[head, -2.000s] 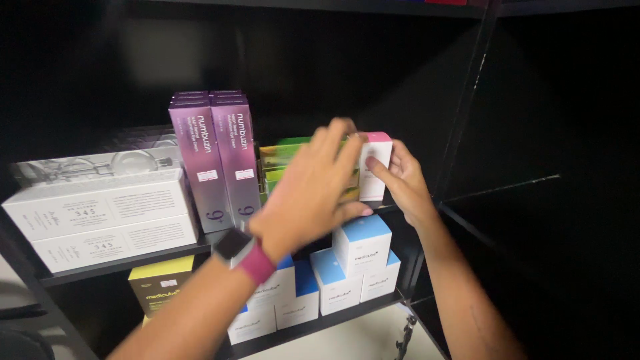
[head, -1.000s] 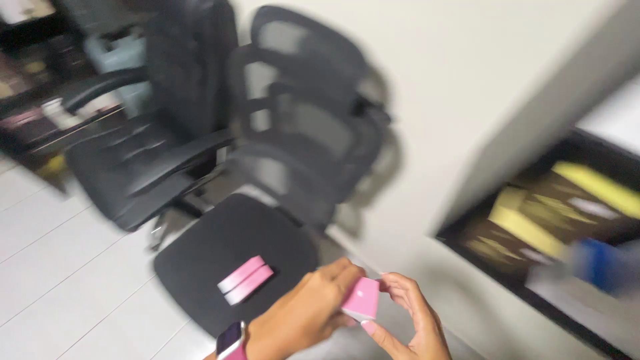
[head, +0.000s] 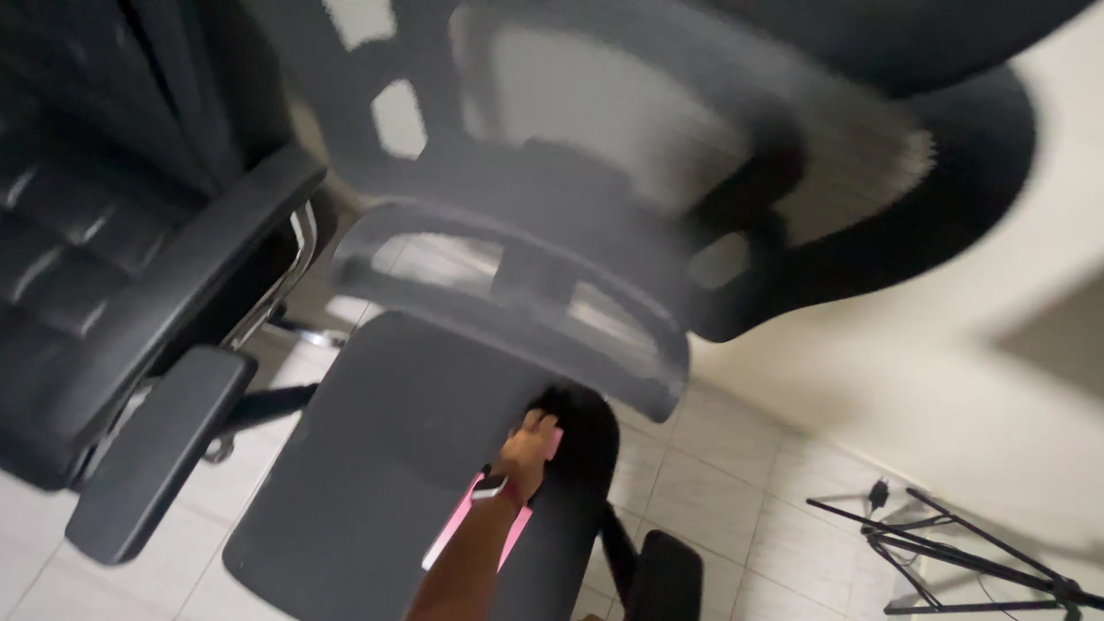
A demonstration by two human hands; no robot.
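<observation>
My left hand (head: 528,444), with a watch on its wrist, reaches down to the black office chair seat (head: 388,431). Its fingers are closed around a small pink box (head: 555,443) near the seat's rear right part. Under and beside my forearm lie pink-and-white boxes (head: 448,530), partly hidden by the arm; a pink edge (head: 516,536) shows on its other side. Of my right hand (head: 591,617) there seems to be only a sliver of skin at the bottom edge, so what it holds cannot be told.
The chair's mesh backrest (head: 604,198) leans over the seat. Its armrests (head: 164,448) flank the seat. A black padded leather chair (head: 60,250) stands close at the left. At the lower right, a black metal stand (head: 966,552) is on the tiled floor near the wall.
The view has swung from the shelf of boxes to the chairs. Both hands were at a pink box one second ago; now my left hand has it down at the seat, and my right hand is almost out of view.
</observation>
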